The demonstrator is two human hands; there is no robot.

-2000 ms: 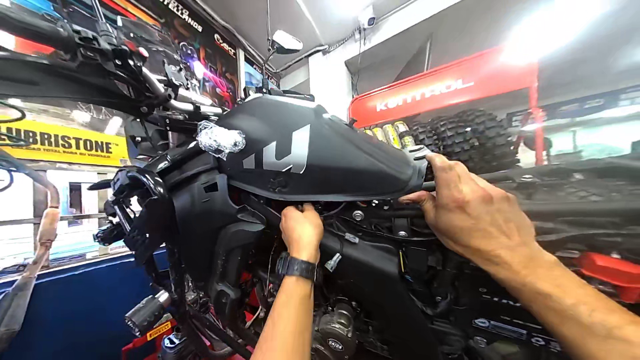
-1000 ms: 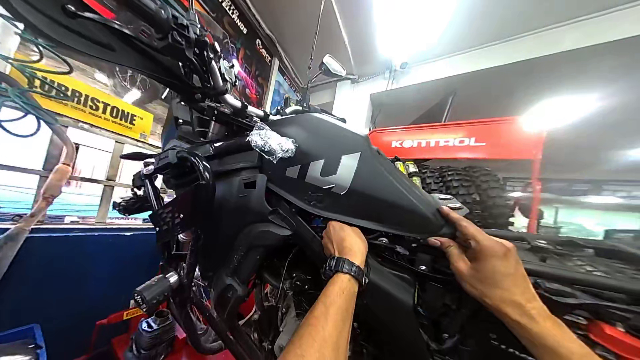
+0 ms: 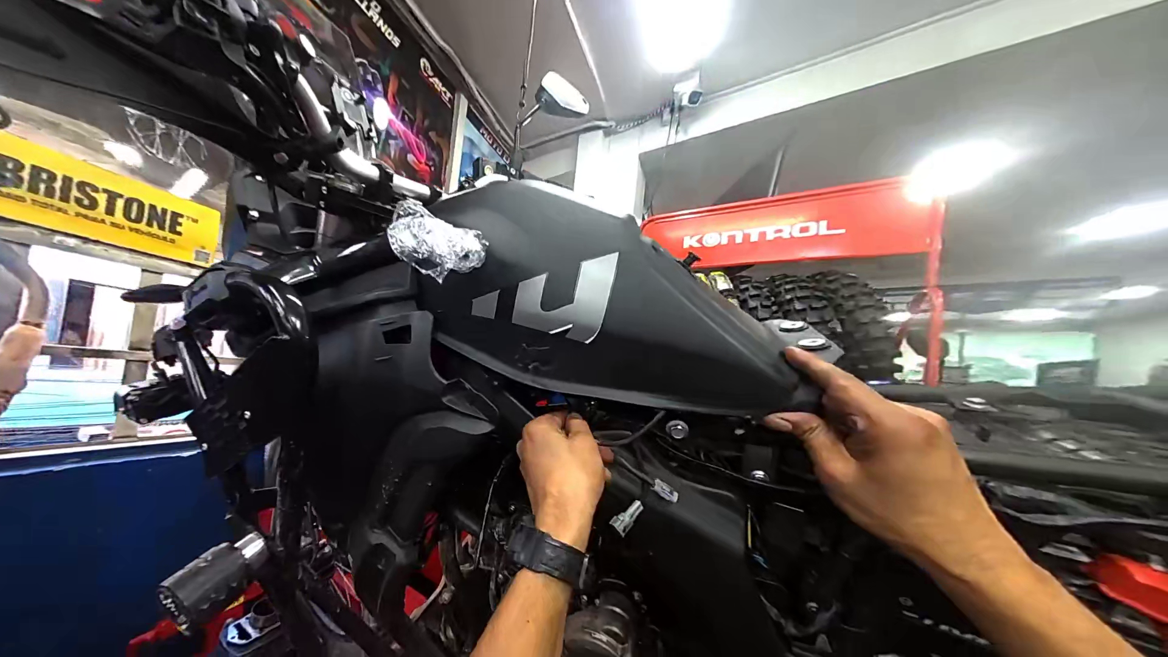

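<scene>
A black motorcycle fuel tank (image 3: 584, 319) with grey graphics fills the middle of the view, a crumpled clear plastic wrap (image 3: 438, 242) on its front end. My right hand (image 3: 876, 447) pinches the tank's narrow rear corner, fingers above and thumb below. Under the tank's lower edge, my left hand (image 3: 561, 465), with a black watch (image 3: 547, 555) at the wrist, has its fingertips closed in the gap beside small red and blue parts; whether they grip something is hidden. Two pale wire connectors (image 3: 627, 517) hang just right of the left hand. A bolt (image 3: 676, 429) shows below the tank.
Handlebar (image 3: 324, 137) and black front fairing (image 3: 365, 392) stand at the left. The engine (image 3: 602, 630) lies below my left hand, and the bare frame rail (image 3: 1049, 470) runs off right. Knobby tires (image 3: 821, 315) sit under a red sign (image 3: 803, 224) behind. A mirror (image 3: 561, 95) rises beyond the tank.
My right hand stays at the tank's rear corner and my left hand stays beneath its lower edge. The view has shifted.
</scene>
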